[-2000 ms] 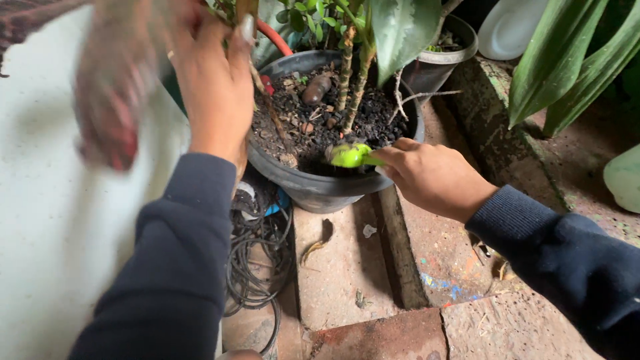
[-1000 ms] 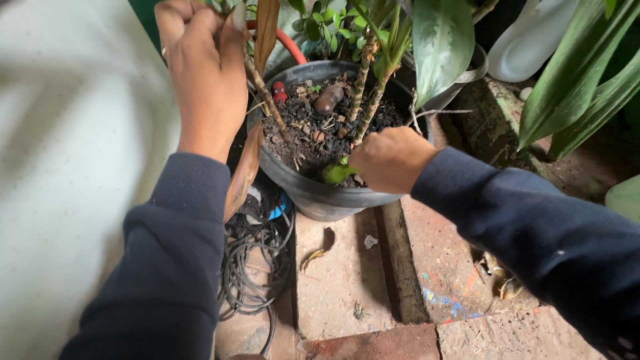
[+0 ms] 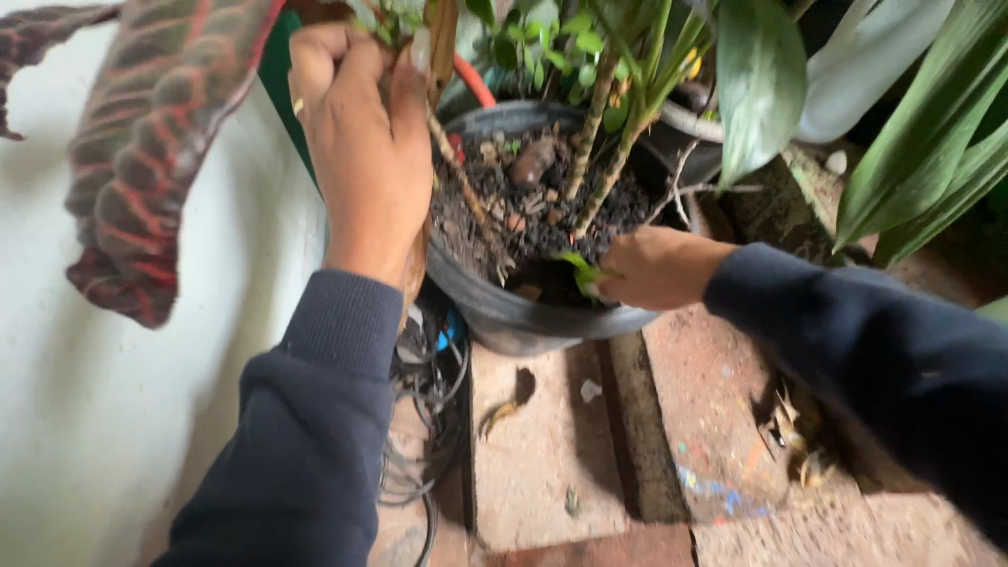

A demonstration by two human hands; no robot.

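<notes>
A round black plastic pot (image 3: 512,311) holds dark soil (image 3: 543,272) and several plant stems (image 3: 602,185). My right hand (image 3: 657,268) is closed around a small bright green tool (image 3: 584,276), its end in the soil near the pot's front rim; the tool's shape is mostly hidden. My left hand (image 3: 366,150), a ring on one finger, is raised over the pot's left rim, its fingers closed around plant parts beside a thin stem (image 3: 461,177) and a dry brown leaf (image 3: 442,47). A brown lump (image 3: 534,161) lies on the soil, with a small red object (image 3: 456,146) to its left.
A large red-veined leaf (image 3: 157,157) hangs at the left before a pale wall (image 3: 236,378). Tangled black cables (image 3: 429,425) lie below the pot on the left. Brick paving (image 3: 543,457) is in front. Broad green leaves (image 3: 917,118) and a second pot (image 3: 685,130) stand at the right.
My right hand has shifted slightly along the soil at the pot's front with the green tool. The red-veined leaf, out of view one second ago, hangs at the left again.
</notes>
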